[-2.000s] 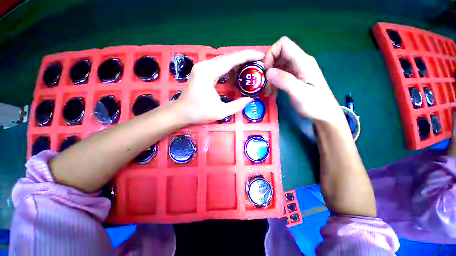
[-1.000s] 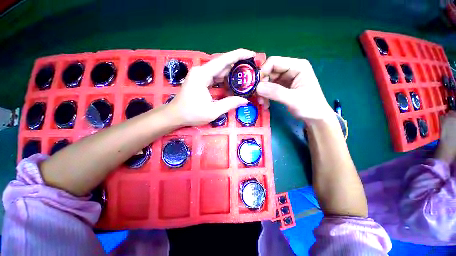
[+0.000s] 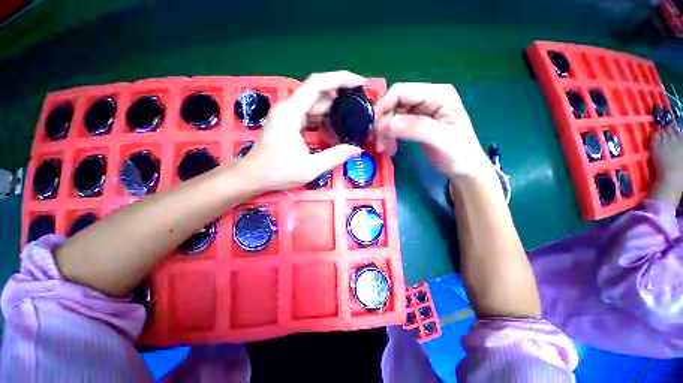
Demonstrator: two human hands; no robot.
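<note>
My left hand (image 3: pixel 288 138) holds a round smartwatch head (image 3: pixel 351 117) by its edges above the top right of the red component tray (image 3: pixel 196 298). Its face looks dark. My right hand (image 3: pixel 427 127) is at the right edge of the watch head, thumb and fingers pinched together; whether it grips the head or something small cannot be told. The tray's right column holds a watch head lit blue (image 3: pixel 360 169), one with a blue and white face (image 3: pixel 365 224) and a pale, glinting one (image 3: pixel 371 287). Other heads in the tray look black, and some pockets are empty.
A tape roll (image 3: pixel 505 186) and a pen (image 3: pixel 495 155) lie partly behind my right wrist on the green mat (image 3: pixel 449 56). A second red tray (image 3: pixel 592 172) stands at the right, with another person's hand (image 3: pixel 666 166) at it. A smaller-looking lower tray (image 3: pixel 422 313) shows below the bench edge.
The held watch head's display has gone from lit red with white characters to dark. Both hands and the head sit slightly further left in view, as do the trays. The other person's hand has moved up.
</note>
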